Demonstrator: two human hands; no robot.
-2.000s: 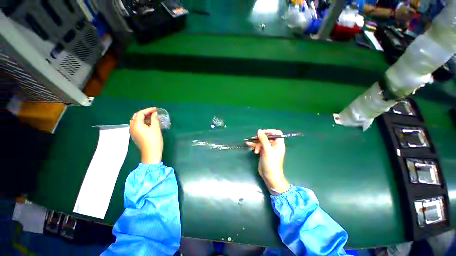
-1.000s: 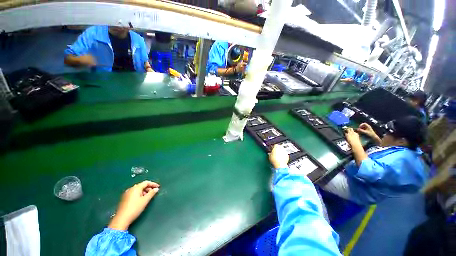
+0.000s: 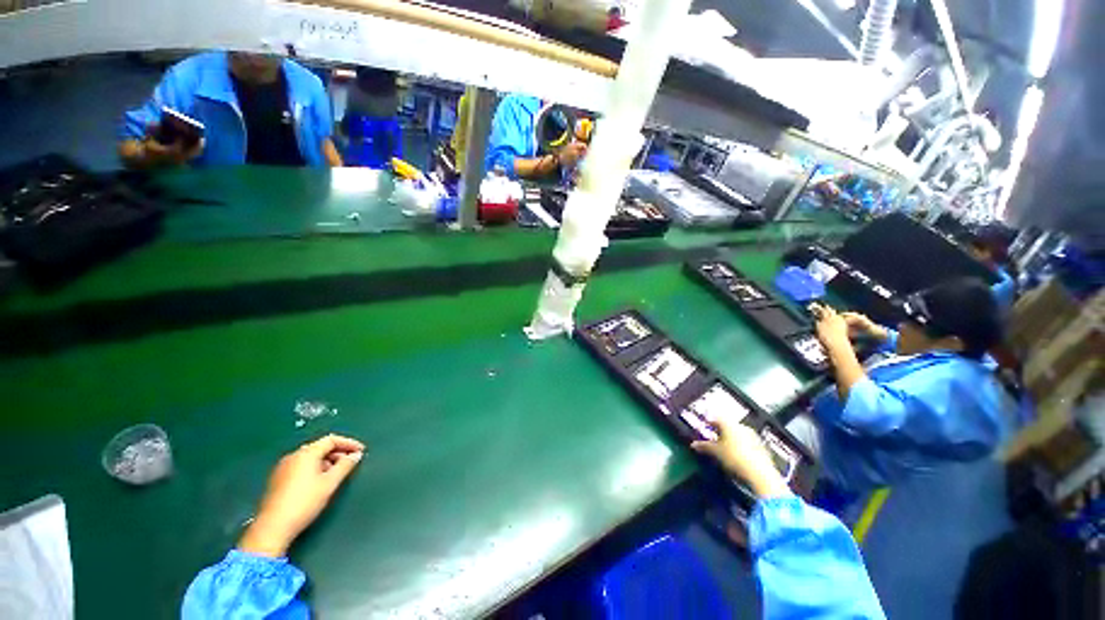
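Note:
My right hand is at the near part of a long black foam tray, its fingers on the tray's left edge. Silver-white phone assemblies lie in the tray pockets; my hand partly covers the near ones. Tweezers cannot be made out in this hand. My left hand rests low over the green mat at the left, thumb and fingertips together; whether a tiny part is between them cannot be told. A small pile of clear parts lies just beyond it. A round clear cup of whitish bits stands further left.
A white liner sheet lies at the lower left. A plastic-wrapped post stands beyond the tray. A coworker sits at the right beside another black tray. A blue stool is below the bench edge. Two people are opposite.
The view has turned right. My right hand has left the mat for the tray, which has come nearer to me over the last second. My left hand has left the clear cup.

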